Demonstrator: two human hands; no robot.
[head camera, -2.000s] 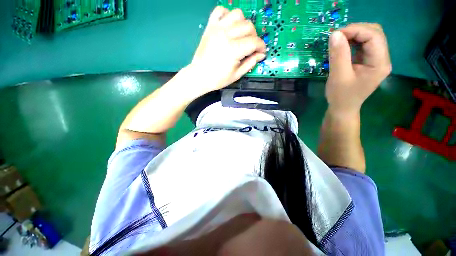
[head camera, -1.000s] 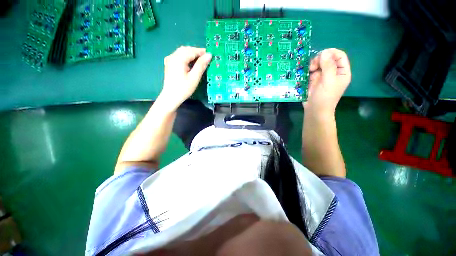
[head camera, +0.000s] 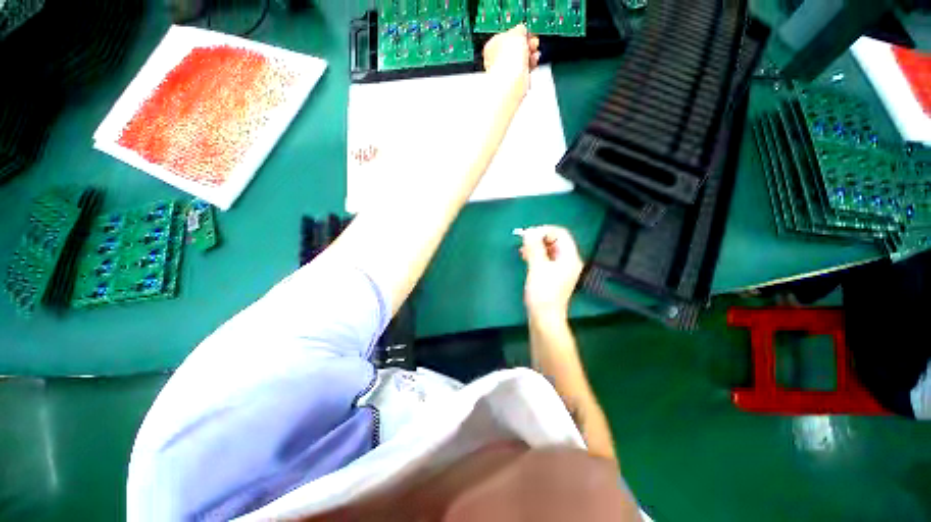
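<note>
My left hand (head camera: 510, 51) is stretched out to the back of the bench, fingers curled at the lower edge of a green circuit board panel (head camera: 556, 12). Whether it grips the panel cannot be told. A second panel (head camera: 424, 33) lies left of it; both are in a black holder (head camera: 419, 71). My right hand (head camera: 551, 267) is above the bench near the front, fingers bent, with a small pale spot at the fingertips that is too small to identify. A black board holder (head camera: 396, 342) at the front edge is partly hidden by my left arm.
White paper (head camera: 378, 112) with few red specks lies below the back panels. Another sheet (head camera: 301, 76) bears many red parts (head camera: 209, 112). Stacked panels stand left (head camera: 128, 255) and right (head camera: 858, 184). Black ribbed holders (head camera: 664, 92) lie right of centre. A red stool (head camera: 761, 357) and a person's dark clothing (head camera: 888, 326) are at right.
The view now takes in more of the bench. The panel no longer shows on the holder in front of me. My left hand has reached far forward; my right hand is away from the panel.
</note>
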